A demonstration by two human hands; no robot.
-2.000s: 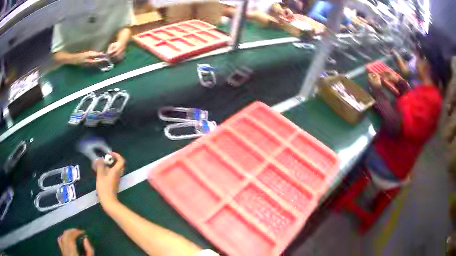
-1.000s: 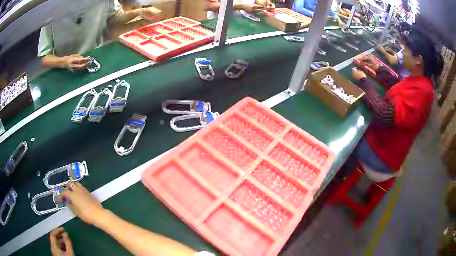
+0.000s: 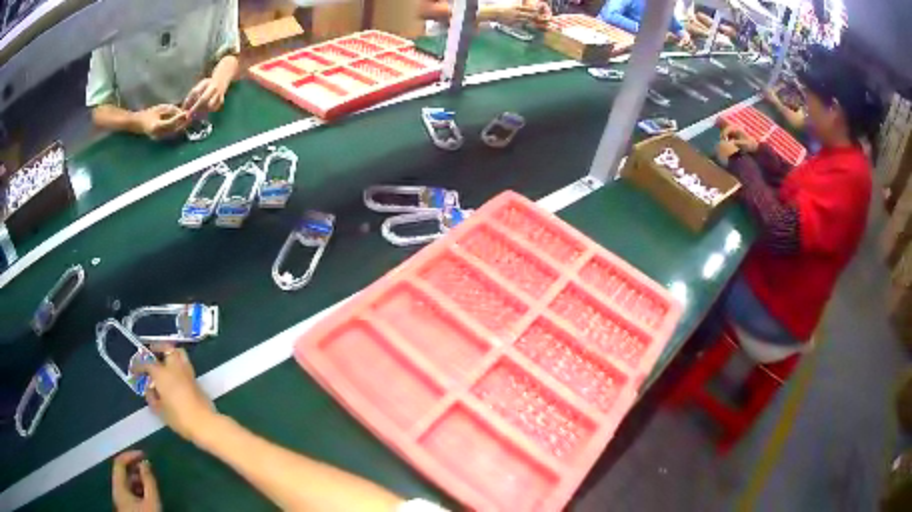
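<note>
My right hand [image 3: 175,385] reaches over the white border strip and grips the blue-patched end of a white loop-shaped unit [image 3: 118,348]. That unit lies at a slant, its open end pointing away. Another loop-shaped unit [image 3: 172,322] lies right beside it on the green belt [image 3: 240,290]. My left hand [image 3: 135,482] is at the bottom left edge, partly cut off, fingers curled. A small dark spot shows between its fingertips; whether it is a part is unclear.
A large pink-red parts tray [image 3: 480,350] lies to the right. More loop units [image 3: 305,250] are on the belt. A carton of white parts [image 3: 685,183] stands beyond the tray. A person in red [image 3: 815,230] sits at right; another person's hands [image 3: 185,115] work across the belt.
My right hand first held a unit over the belt, let it go, then took the lower near unit, which has turned to a slant. Belt units appear shifted right in the last second.
</note>
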